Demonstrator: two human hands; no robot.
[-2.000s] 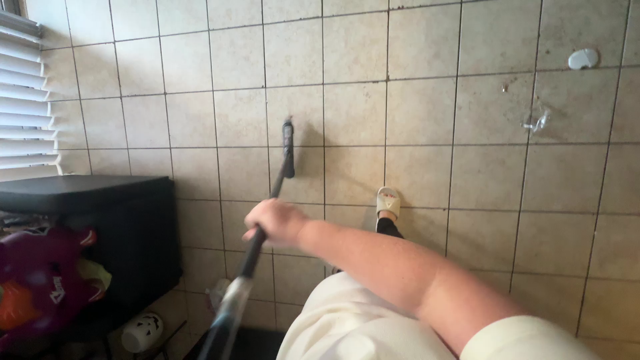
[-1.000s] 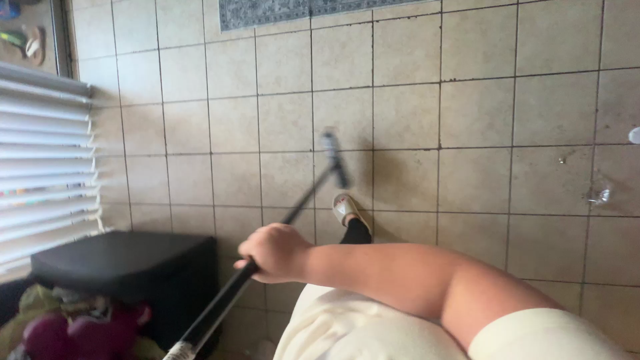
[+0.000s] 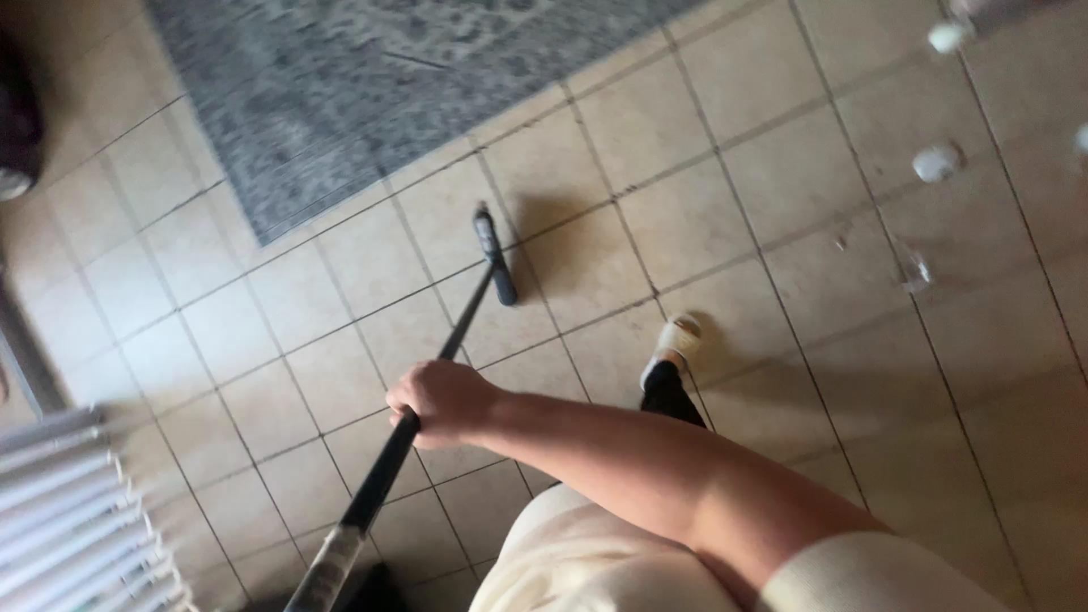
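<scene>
My right hand is closed around the black pole of a long-handled floor tool, probably a broom. The arm reaches in from the lower right. At the pole's far end, the narrow dark head is over the tiled floor, close to the rug's edge. A light band wraps the pole near the bottom of the view, where the pole runs out of frame. My left hand is not in view. My foot in a light slide sandal stands to the right of the tool's head.
A grey patterned rug lies ahead. White window blinds stand at the lower left. To the right, small white pieces and a clear crumpled scrap lie on the tiles. A dark object is at the left edge.
The view has turned and moved towards the rug, which shows far more. The black box seat at the lower left has mostly left the view. My right hand keeps its hold on the pole.
</scene>
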